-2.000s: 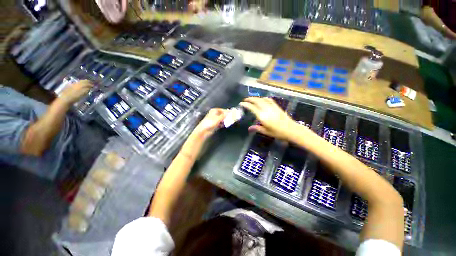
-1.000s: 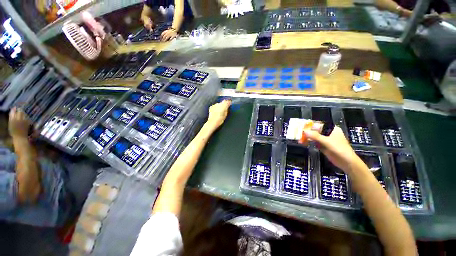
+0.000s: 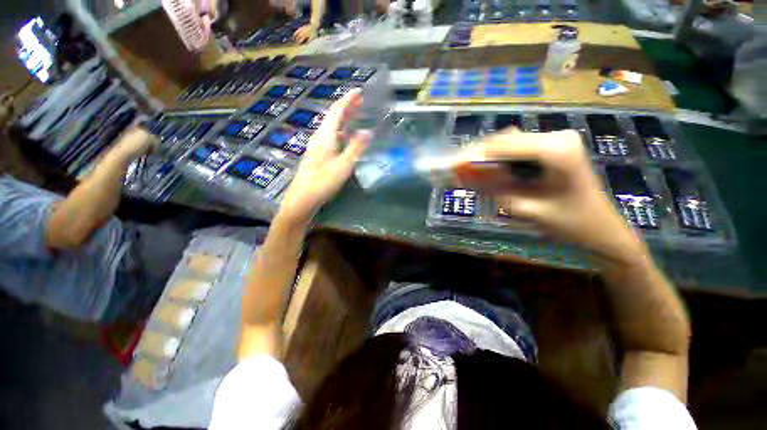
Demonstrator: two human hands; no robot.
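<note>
My right hand (image 3: pixel 555 180) holds a blurred tool (image 3: pixel 484 172), white and orange with a dark end, over the left part of the phone tray (image 3: pixel 580 231). Dark keypad phones (image 3: pixel 635 197) lie in the tray's pockets. My left hand (image 3: pixel 324 155) is raised left of the tray, thumb and forefinger apart. A blurred clear film with a blue part (image 3: pixel 394 161) is between my hands, by the tool's tip. Whether my left fingers touch it cannot be told. My right hand and tool hide several pockets.
Stacked trays of blue-screened phones (image 3: pixel 290 138) stand at left. A film sheet with blue marks (image 3: pixel 486 82) and a dispenser bottle (image 3: pixel 562 55) are on the tan board (image 3: pixel 601 94). Another person's arm (image 3: pixel 97 189) is at left, a pink fan (image 3: pixel 187 23) at upper left.
My right hand has moved left with the tool, off the tray's middle. My left hand has moved back from the rail and spread its fingers. The blue-marked film now shows between my hands. The view has tilted downward.
</note>
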